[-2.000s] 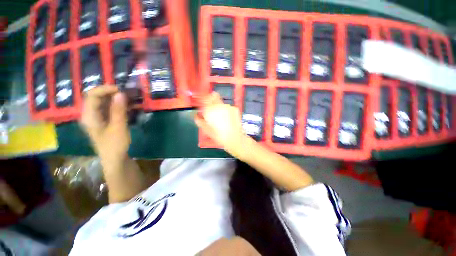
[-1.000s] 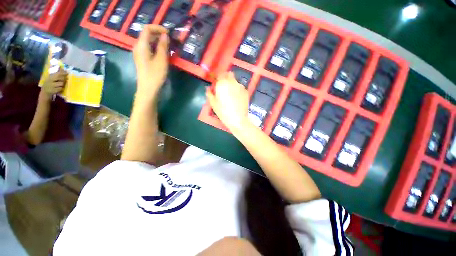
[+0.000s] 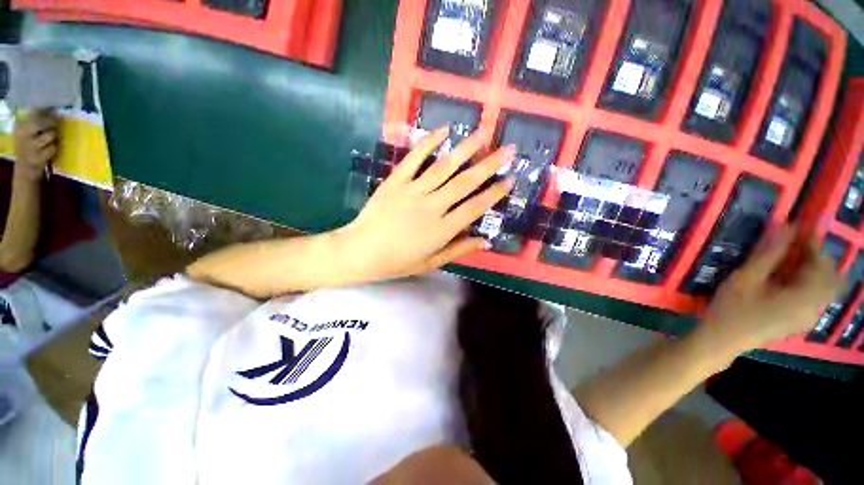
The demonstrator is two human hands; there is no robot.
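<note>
A clear glossy sticker carrier sheet (image 3: 606,216) with dark squares lies across the lower row of a red foam tray (image 3: 592,115), over several phones. My left hand (image 3: 422,213) lies on the sheet's left part, palm down with fingers spread, and hides some of it. My right hand (image 3: 777,289) is blurred at the tray's lower right corner, fingers curled; whether it holds anything cannot be told. Black phones (image 3: 644,62) with silvery patches and small white labels sit in the tray slots.
Another red tray (image 3: 317,33) lies at the upper left, and one more (image 3: 843,204) at the right edge, on the green bench (image 3: 218,104). At the left, another person's hand (image 3: 36,140) is at a yellow-and-white card (image 3: 83,147). Clear plastic (image 3: 161,213) lies below the bench edge.
The sheet now lies across the lower phones, with my left hand moved right and flattened on it. My right hand has moved right to the tray's corner. The view has shifted.
</note>
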